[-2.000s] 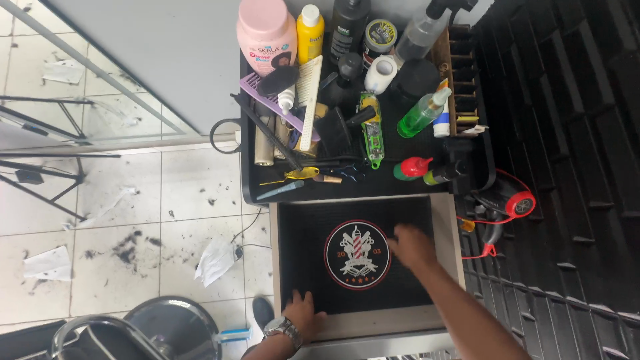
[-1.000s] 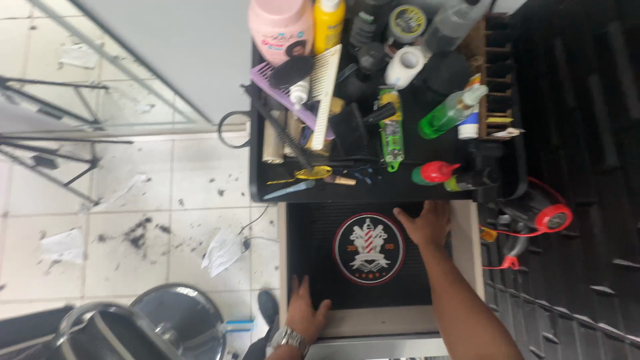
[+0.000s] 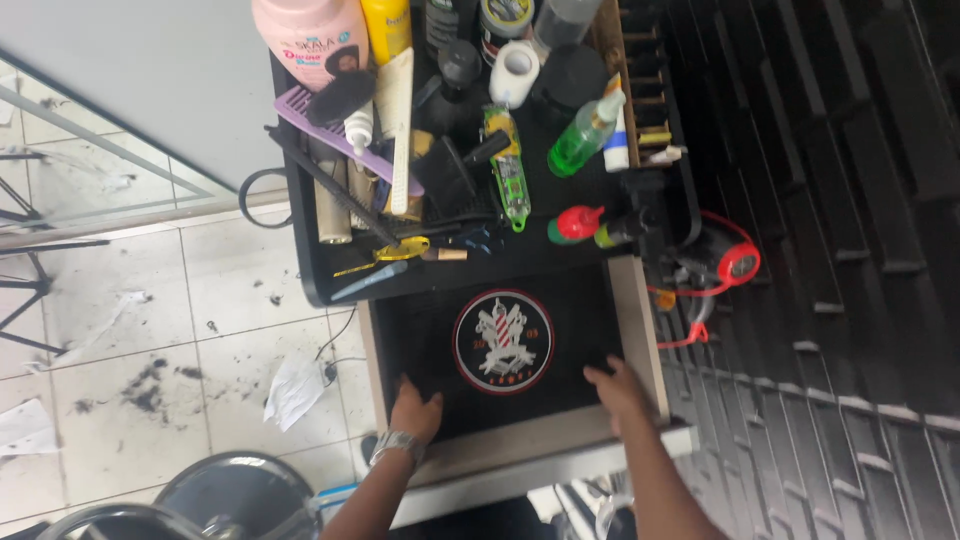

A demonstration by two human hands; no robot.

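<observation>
A black rubber mat (image 3: 427, 322) with a round barber-pole emblem (image 3: 503, 341) lies in the pulled-out drawer (image 3: 525, 435). My left hand (image 3: 416, 412), with a metal watch on the wrist, touches the mat's near left corner. At the near right part of the mat is my right hand (image 3: 619, 386), its thumb and fingers apart, holding nothing. Beyond the drawer, a black tray (image 3: 480, 266) holds a green hair clipper (image 3: 510, 169), a purple comb (image 3: 300, 112), a white comb (image 3: 402, 150), a spray bottle of green liquid (image 3: 581, 139) and a red-capped bottle (image 3: 577, 225).
A pink bottle (image 3: 315, 37) and a yellow bottle (image 3: 387, 30) stand at the tray's back left. A black and red hair dryer (image 3: 735, 262) hangs on the right by the dark textured wall (image 3: 825, 225). Tiled floor (image 3: 247, 262) with hair clippings and a round dark chair base (image 3: 240, 495) are at left.
My right hand has moved from the mat's far right part to its near right part. My left hand stays at the near left corner.
</observation>
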